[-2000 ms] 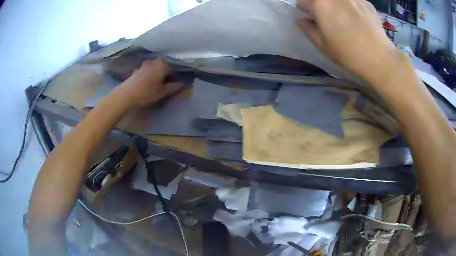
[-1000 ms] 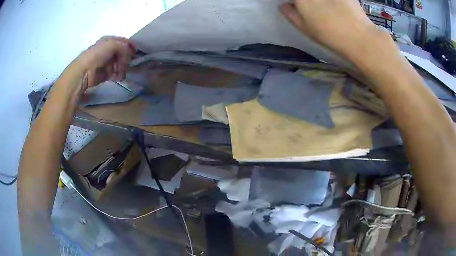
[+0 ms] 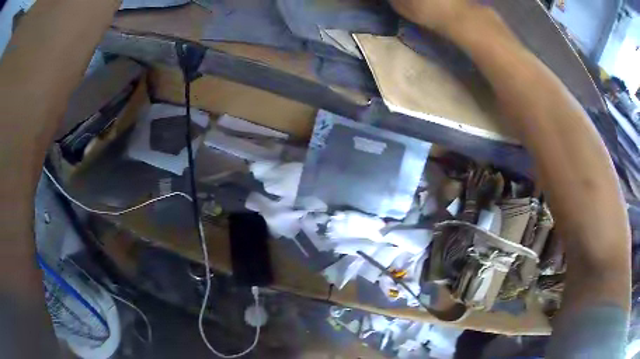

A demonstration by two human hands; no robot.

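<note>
My right hand (image 3: 429,11) is at the top edge, partly cut off; its fingers and any grip are hidden. It is over the grey sheets (image 3: 309,17) on the shelf top. My left forearm rises along the left side and leaves at the top; my left hand is out of the picture. A tan card pattern (image 3: 428,84) with a pale front edge lies on the shelf top beside my right forearm. A small pale piece (image 3: 340,40) lies at its left.
The lower shelf (image 3: 302,289) holds an open box (image 3: 105,105), a dark phone-like object (image 3: 250,249) on a white cable, a translucent sheet (image 3: 361,165), crumpled white pieces (image 3: 358,235) and tied pattern bundles (image 3: 491,263). A fan (image 3: 81,308) stands bottom left.
The view has tilted down, so the shelf top sits higher and more of the lower shelf shows. My left hand has left the picture; the raised large grey sheet no longer shows as before.
</note>
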